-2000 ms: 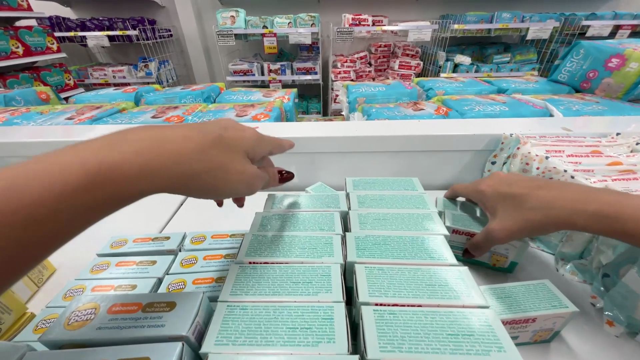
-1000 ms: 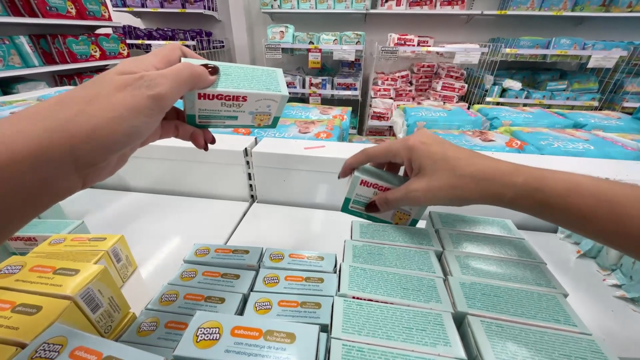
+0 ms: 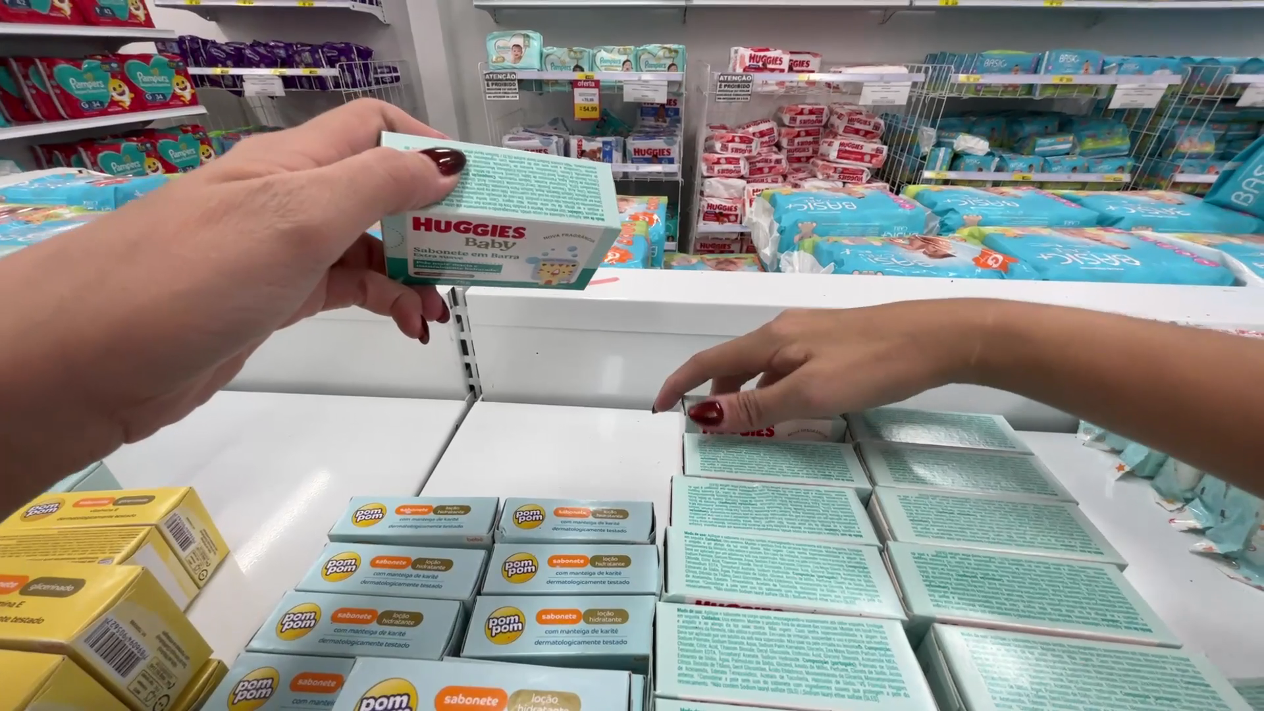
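My left hand point(image 3: 296, 227) holds a Huggies Baby bar soap box point(image 3: 499, 212) in the air, its printed front facing me and tilted slightly. My right hand point(image 3: 790, 370) rests at the back end of the left row of mint-green soap boxes point(image 3: 775, 509), with its fingers over the rearmost Huggies box point(image 3: 790, 430). Whether it grips that box cannot be told. A second row of mint-green boxes point(image 3: 997, 518) lies beside it on the right. Left of them are rows of light-blue Pom Pom soap boxes point(image 3: 558, 622) on the white shelf point(image 3: 553, 444).
Yellow soap boxes point(image 3: 109, 602) stand at the lower left. A white raised ledge point(image 3: 583, 336) runs behind the shelf, with blue diaper packs point(image 3: 997, 257) beyond it. Pale plastic packets point(image 3: 1215, 494) lie at the right. Wire racks with packs stand farther back.
My right hand has set down the Huggies box it held up a second ago, at the back of the left mint-green row. My left hand still holds its box. The view has shifted.
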